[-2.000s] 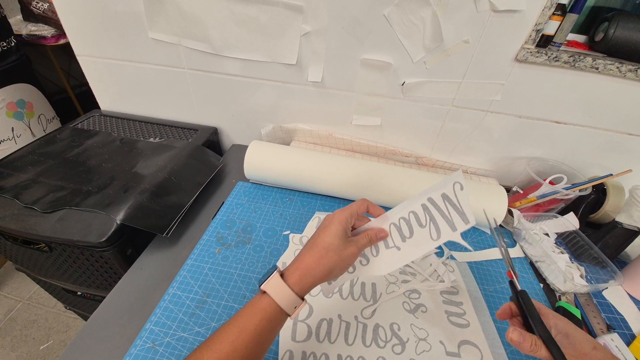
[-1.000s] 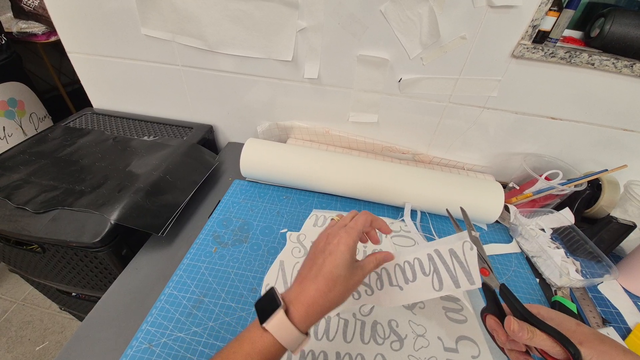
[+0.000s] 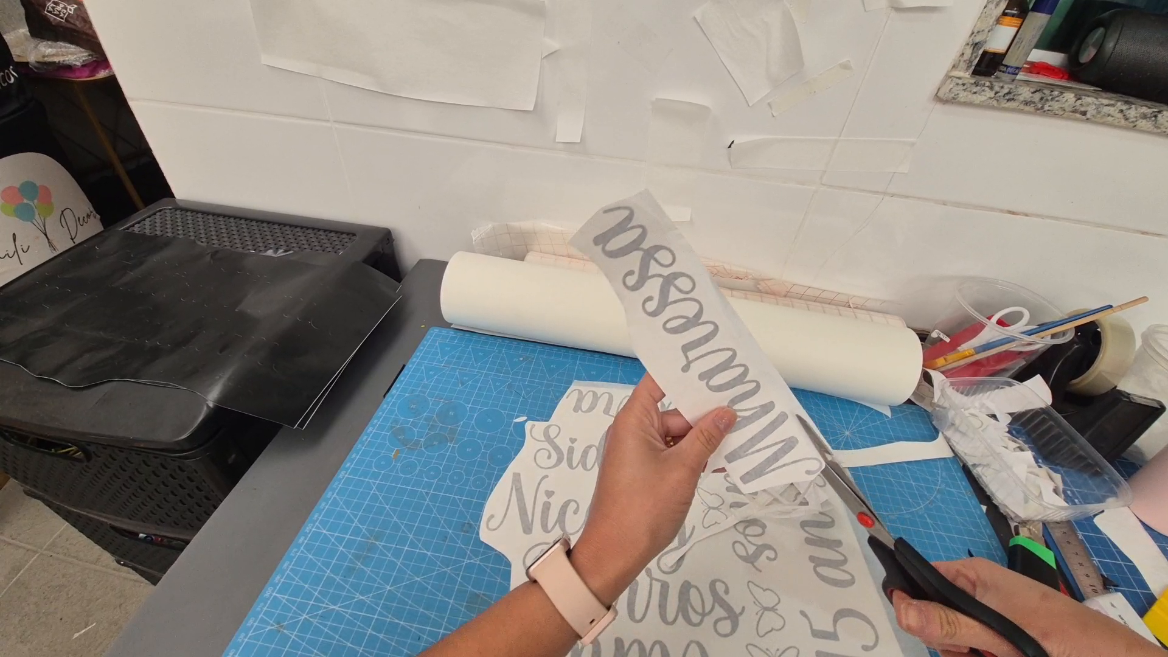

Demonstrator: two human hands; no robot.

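Observation:
My left hand (image 3: 662, 465) pinches a strip of pale backing paper (image 3: 689, 338) that bears grey script lettering; the strip is raised and slants up to the left. Black-handled scissors (image 3: 899, 547) are in my right hand (image 3: 995, 607), with their blades at the lower right end of the strip. Whether the blades touch the paper is hard to tell. Beneath both lies a larger lettered sheet (image 3: 675, 593), with grey words and butterfly outlines, on a blue gridded cutting mat (image 3: 365, 511). My left hand and wrist hide part of it.
A cream roll (image 3: 538, 292) lies along the wall behind the mat. At right stand a clear plastic tray (image 3: 1095, 484) of paper scraps, a tape roll (image 3: 1104, 351) and a metal ruler (image 3: 1075, 557). A black woven basket (image 3: 137, 484) with black sheets on top is at left.
My left hand has tilted the strip from nearly level to a steep slant, its far end now raised to the left. The scissor blades, parted one second ago, now look closer together.

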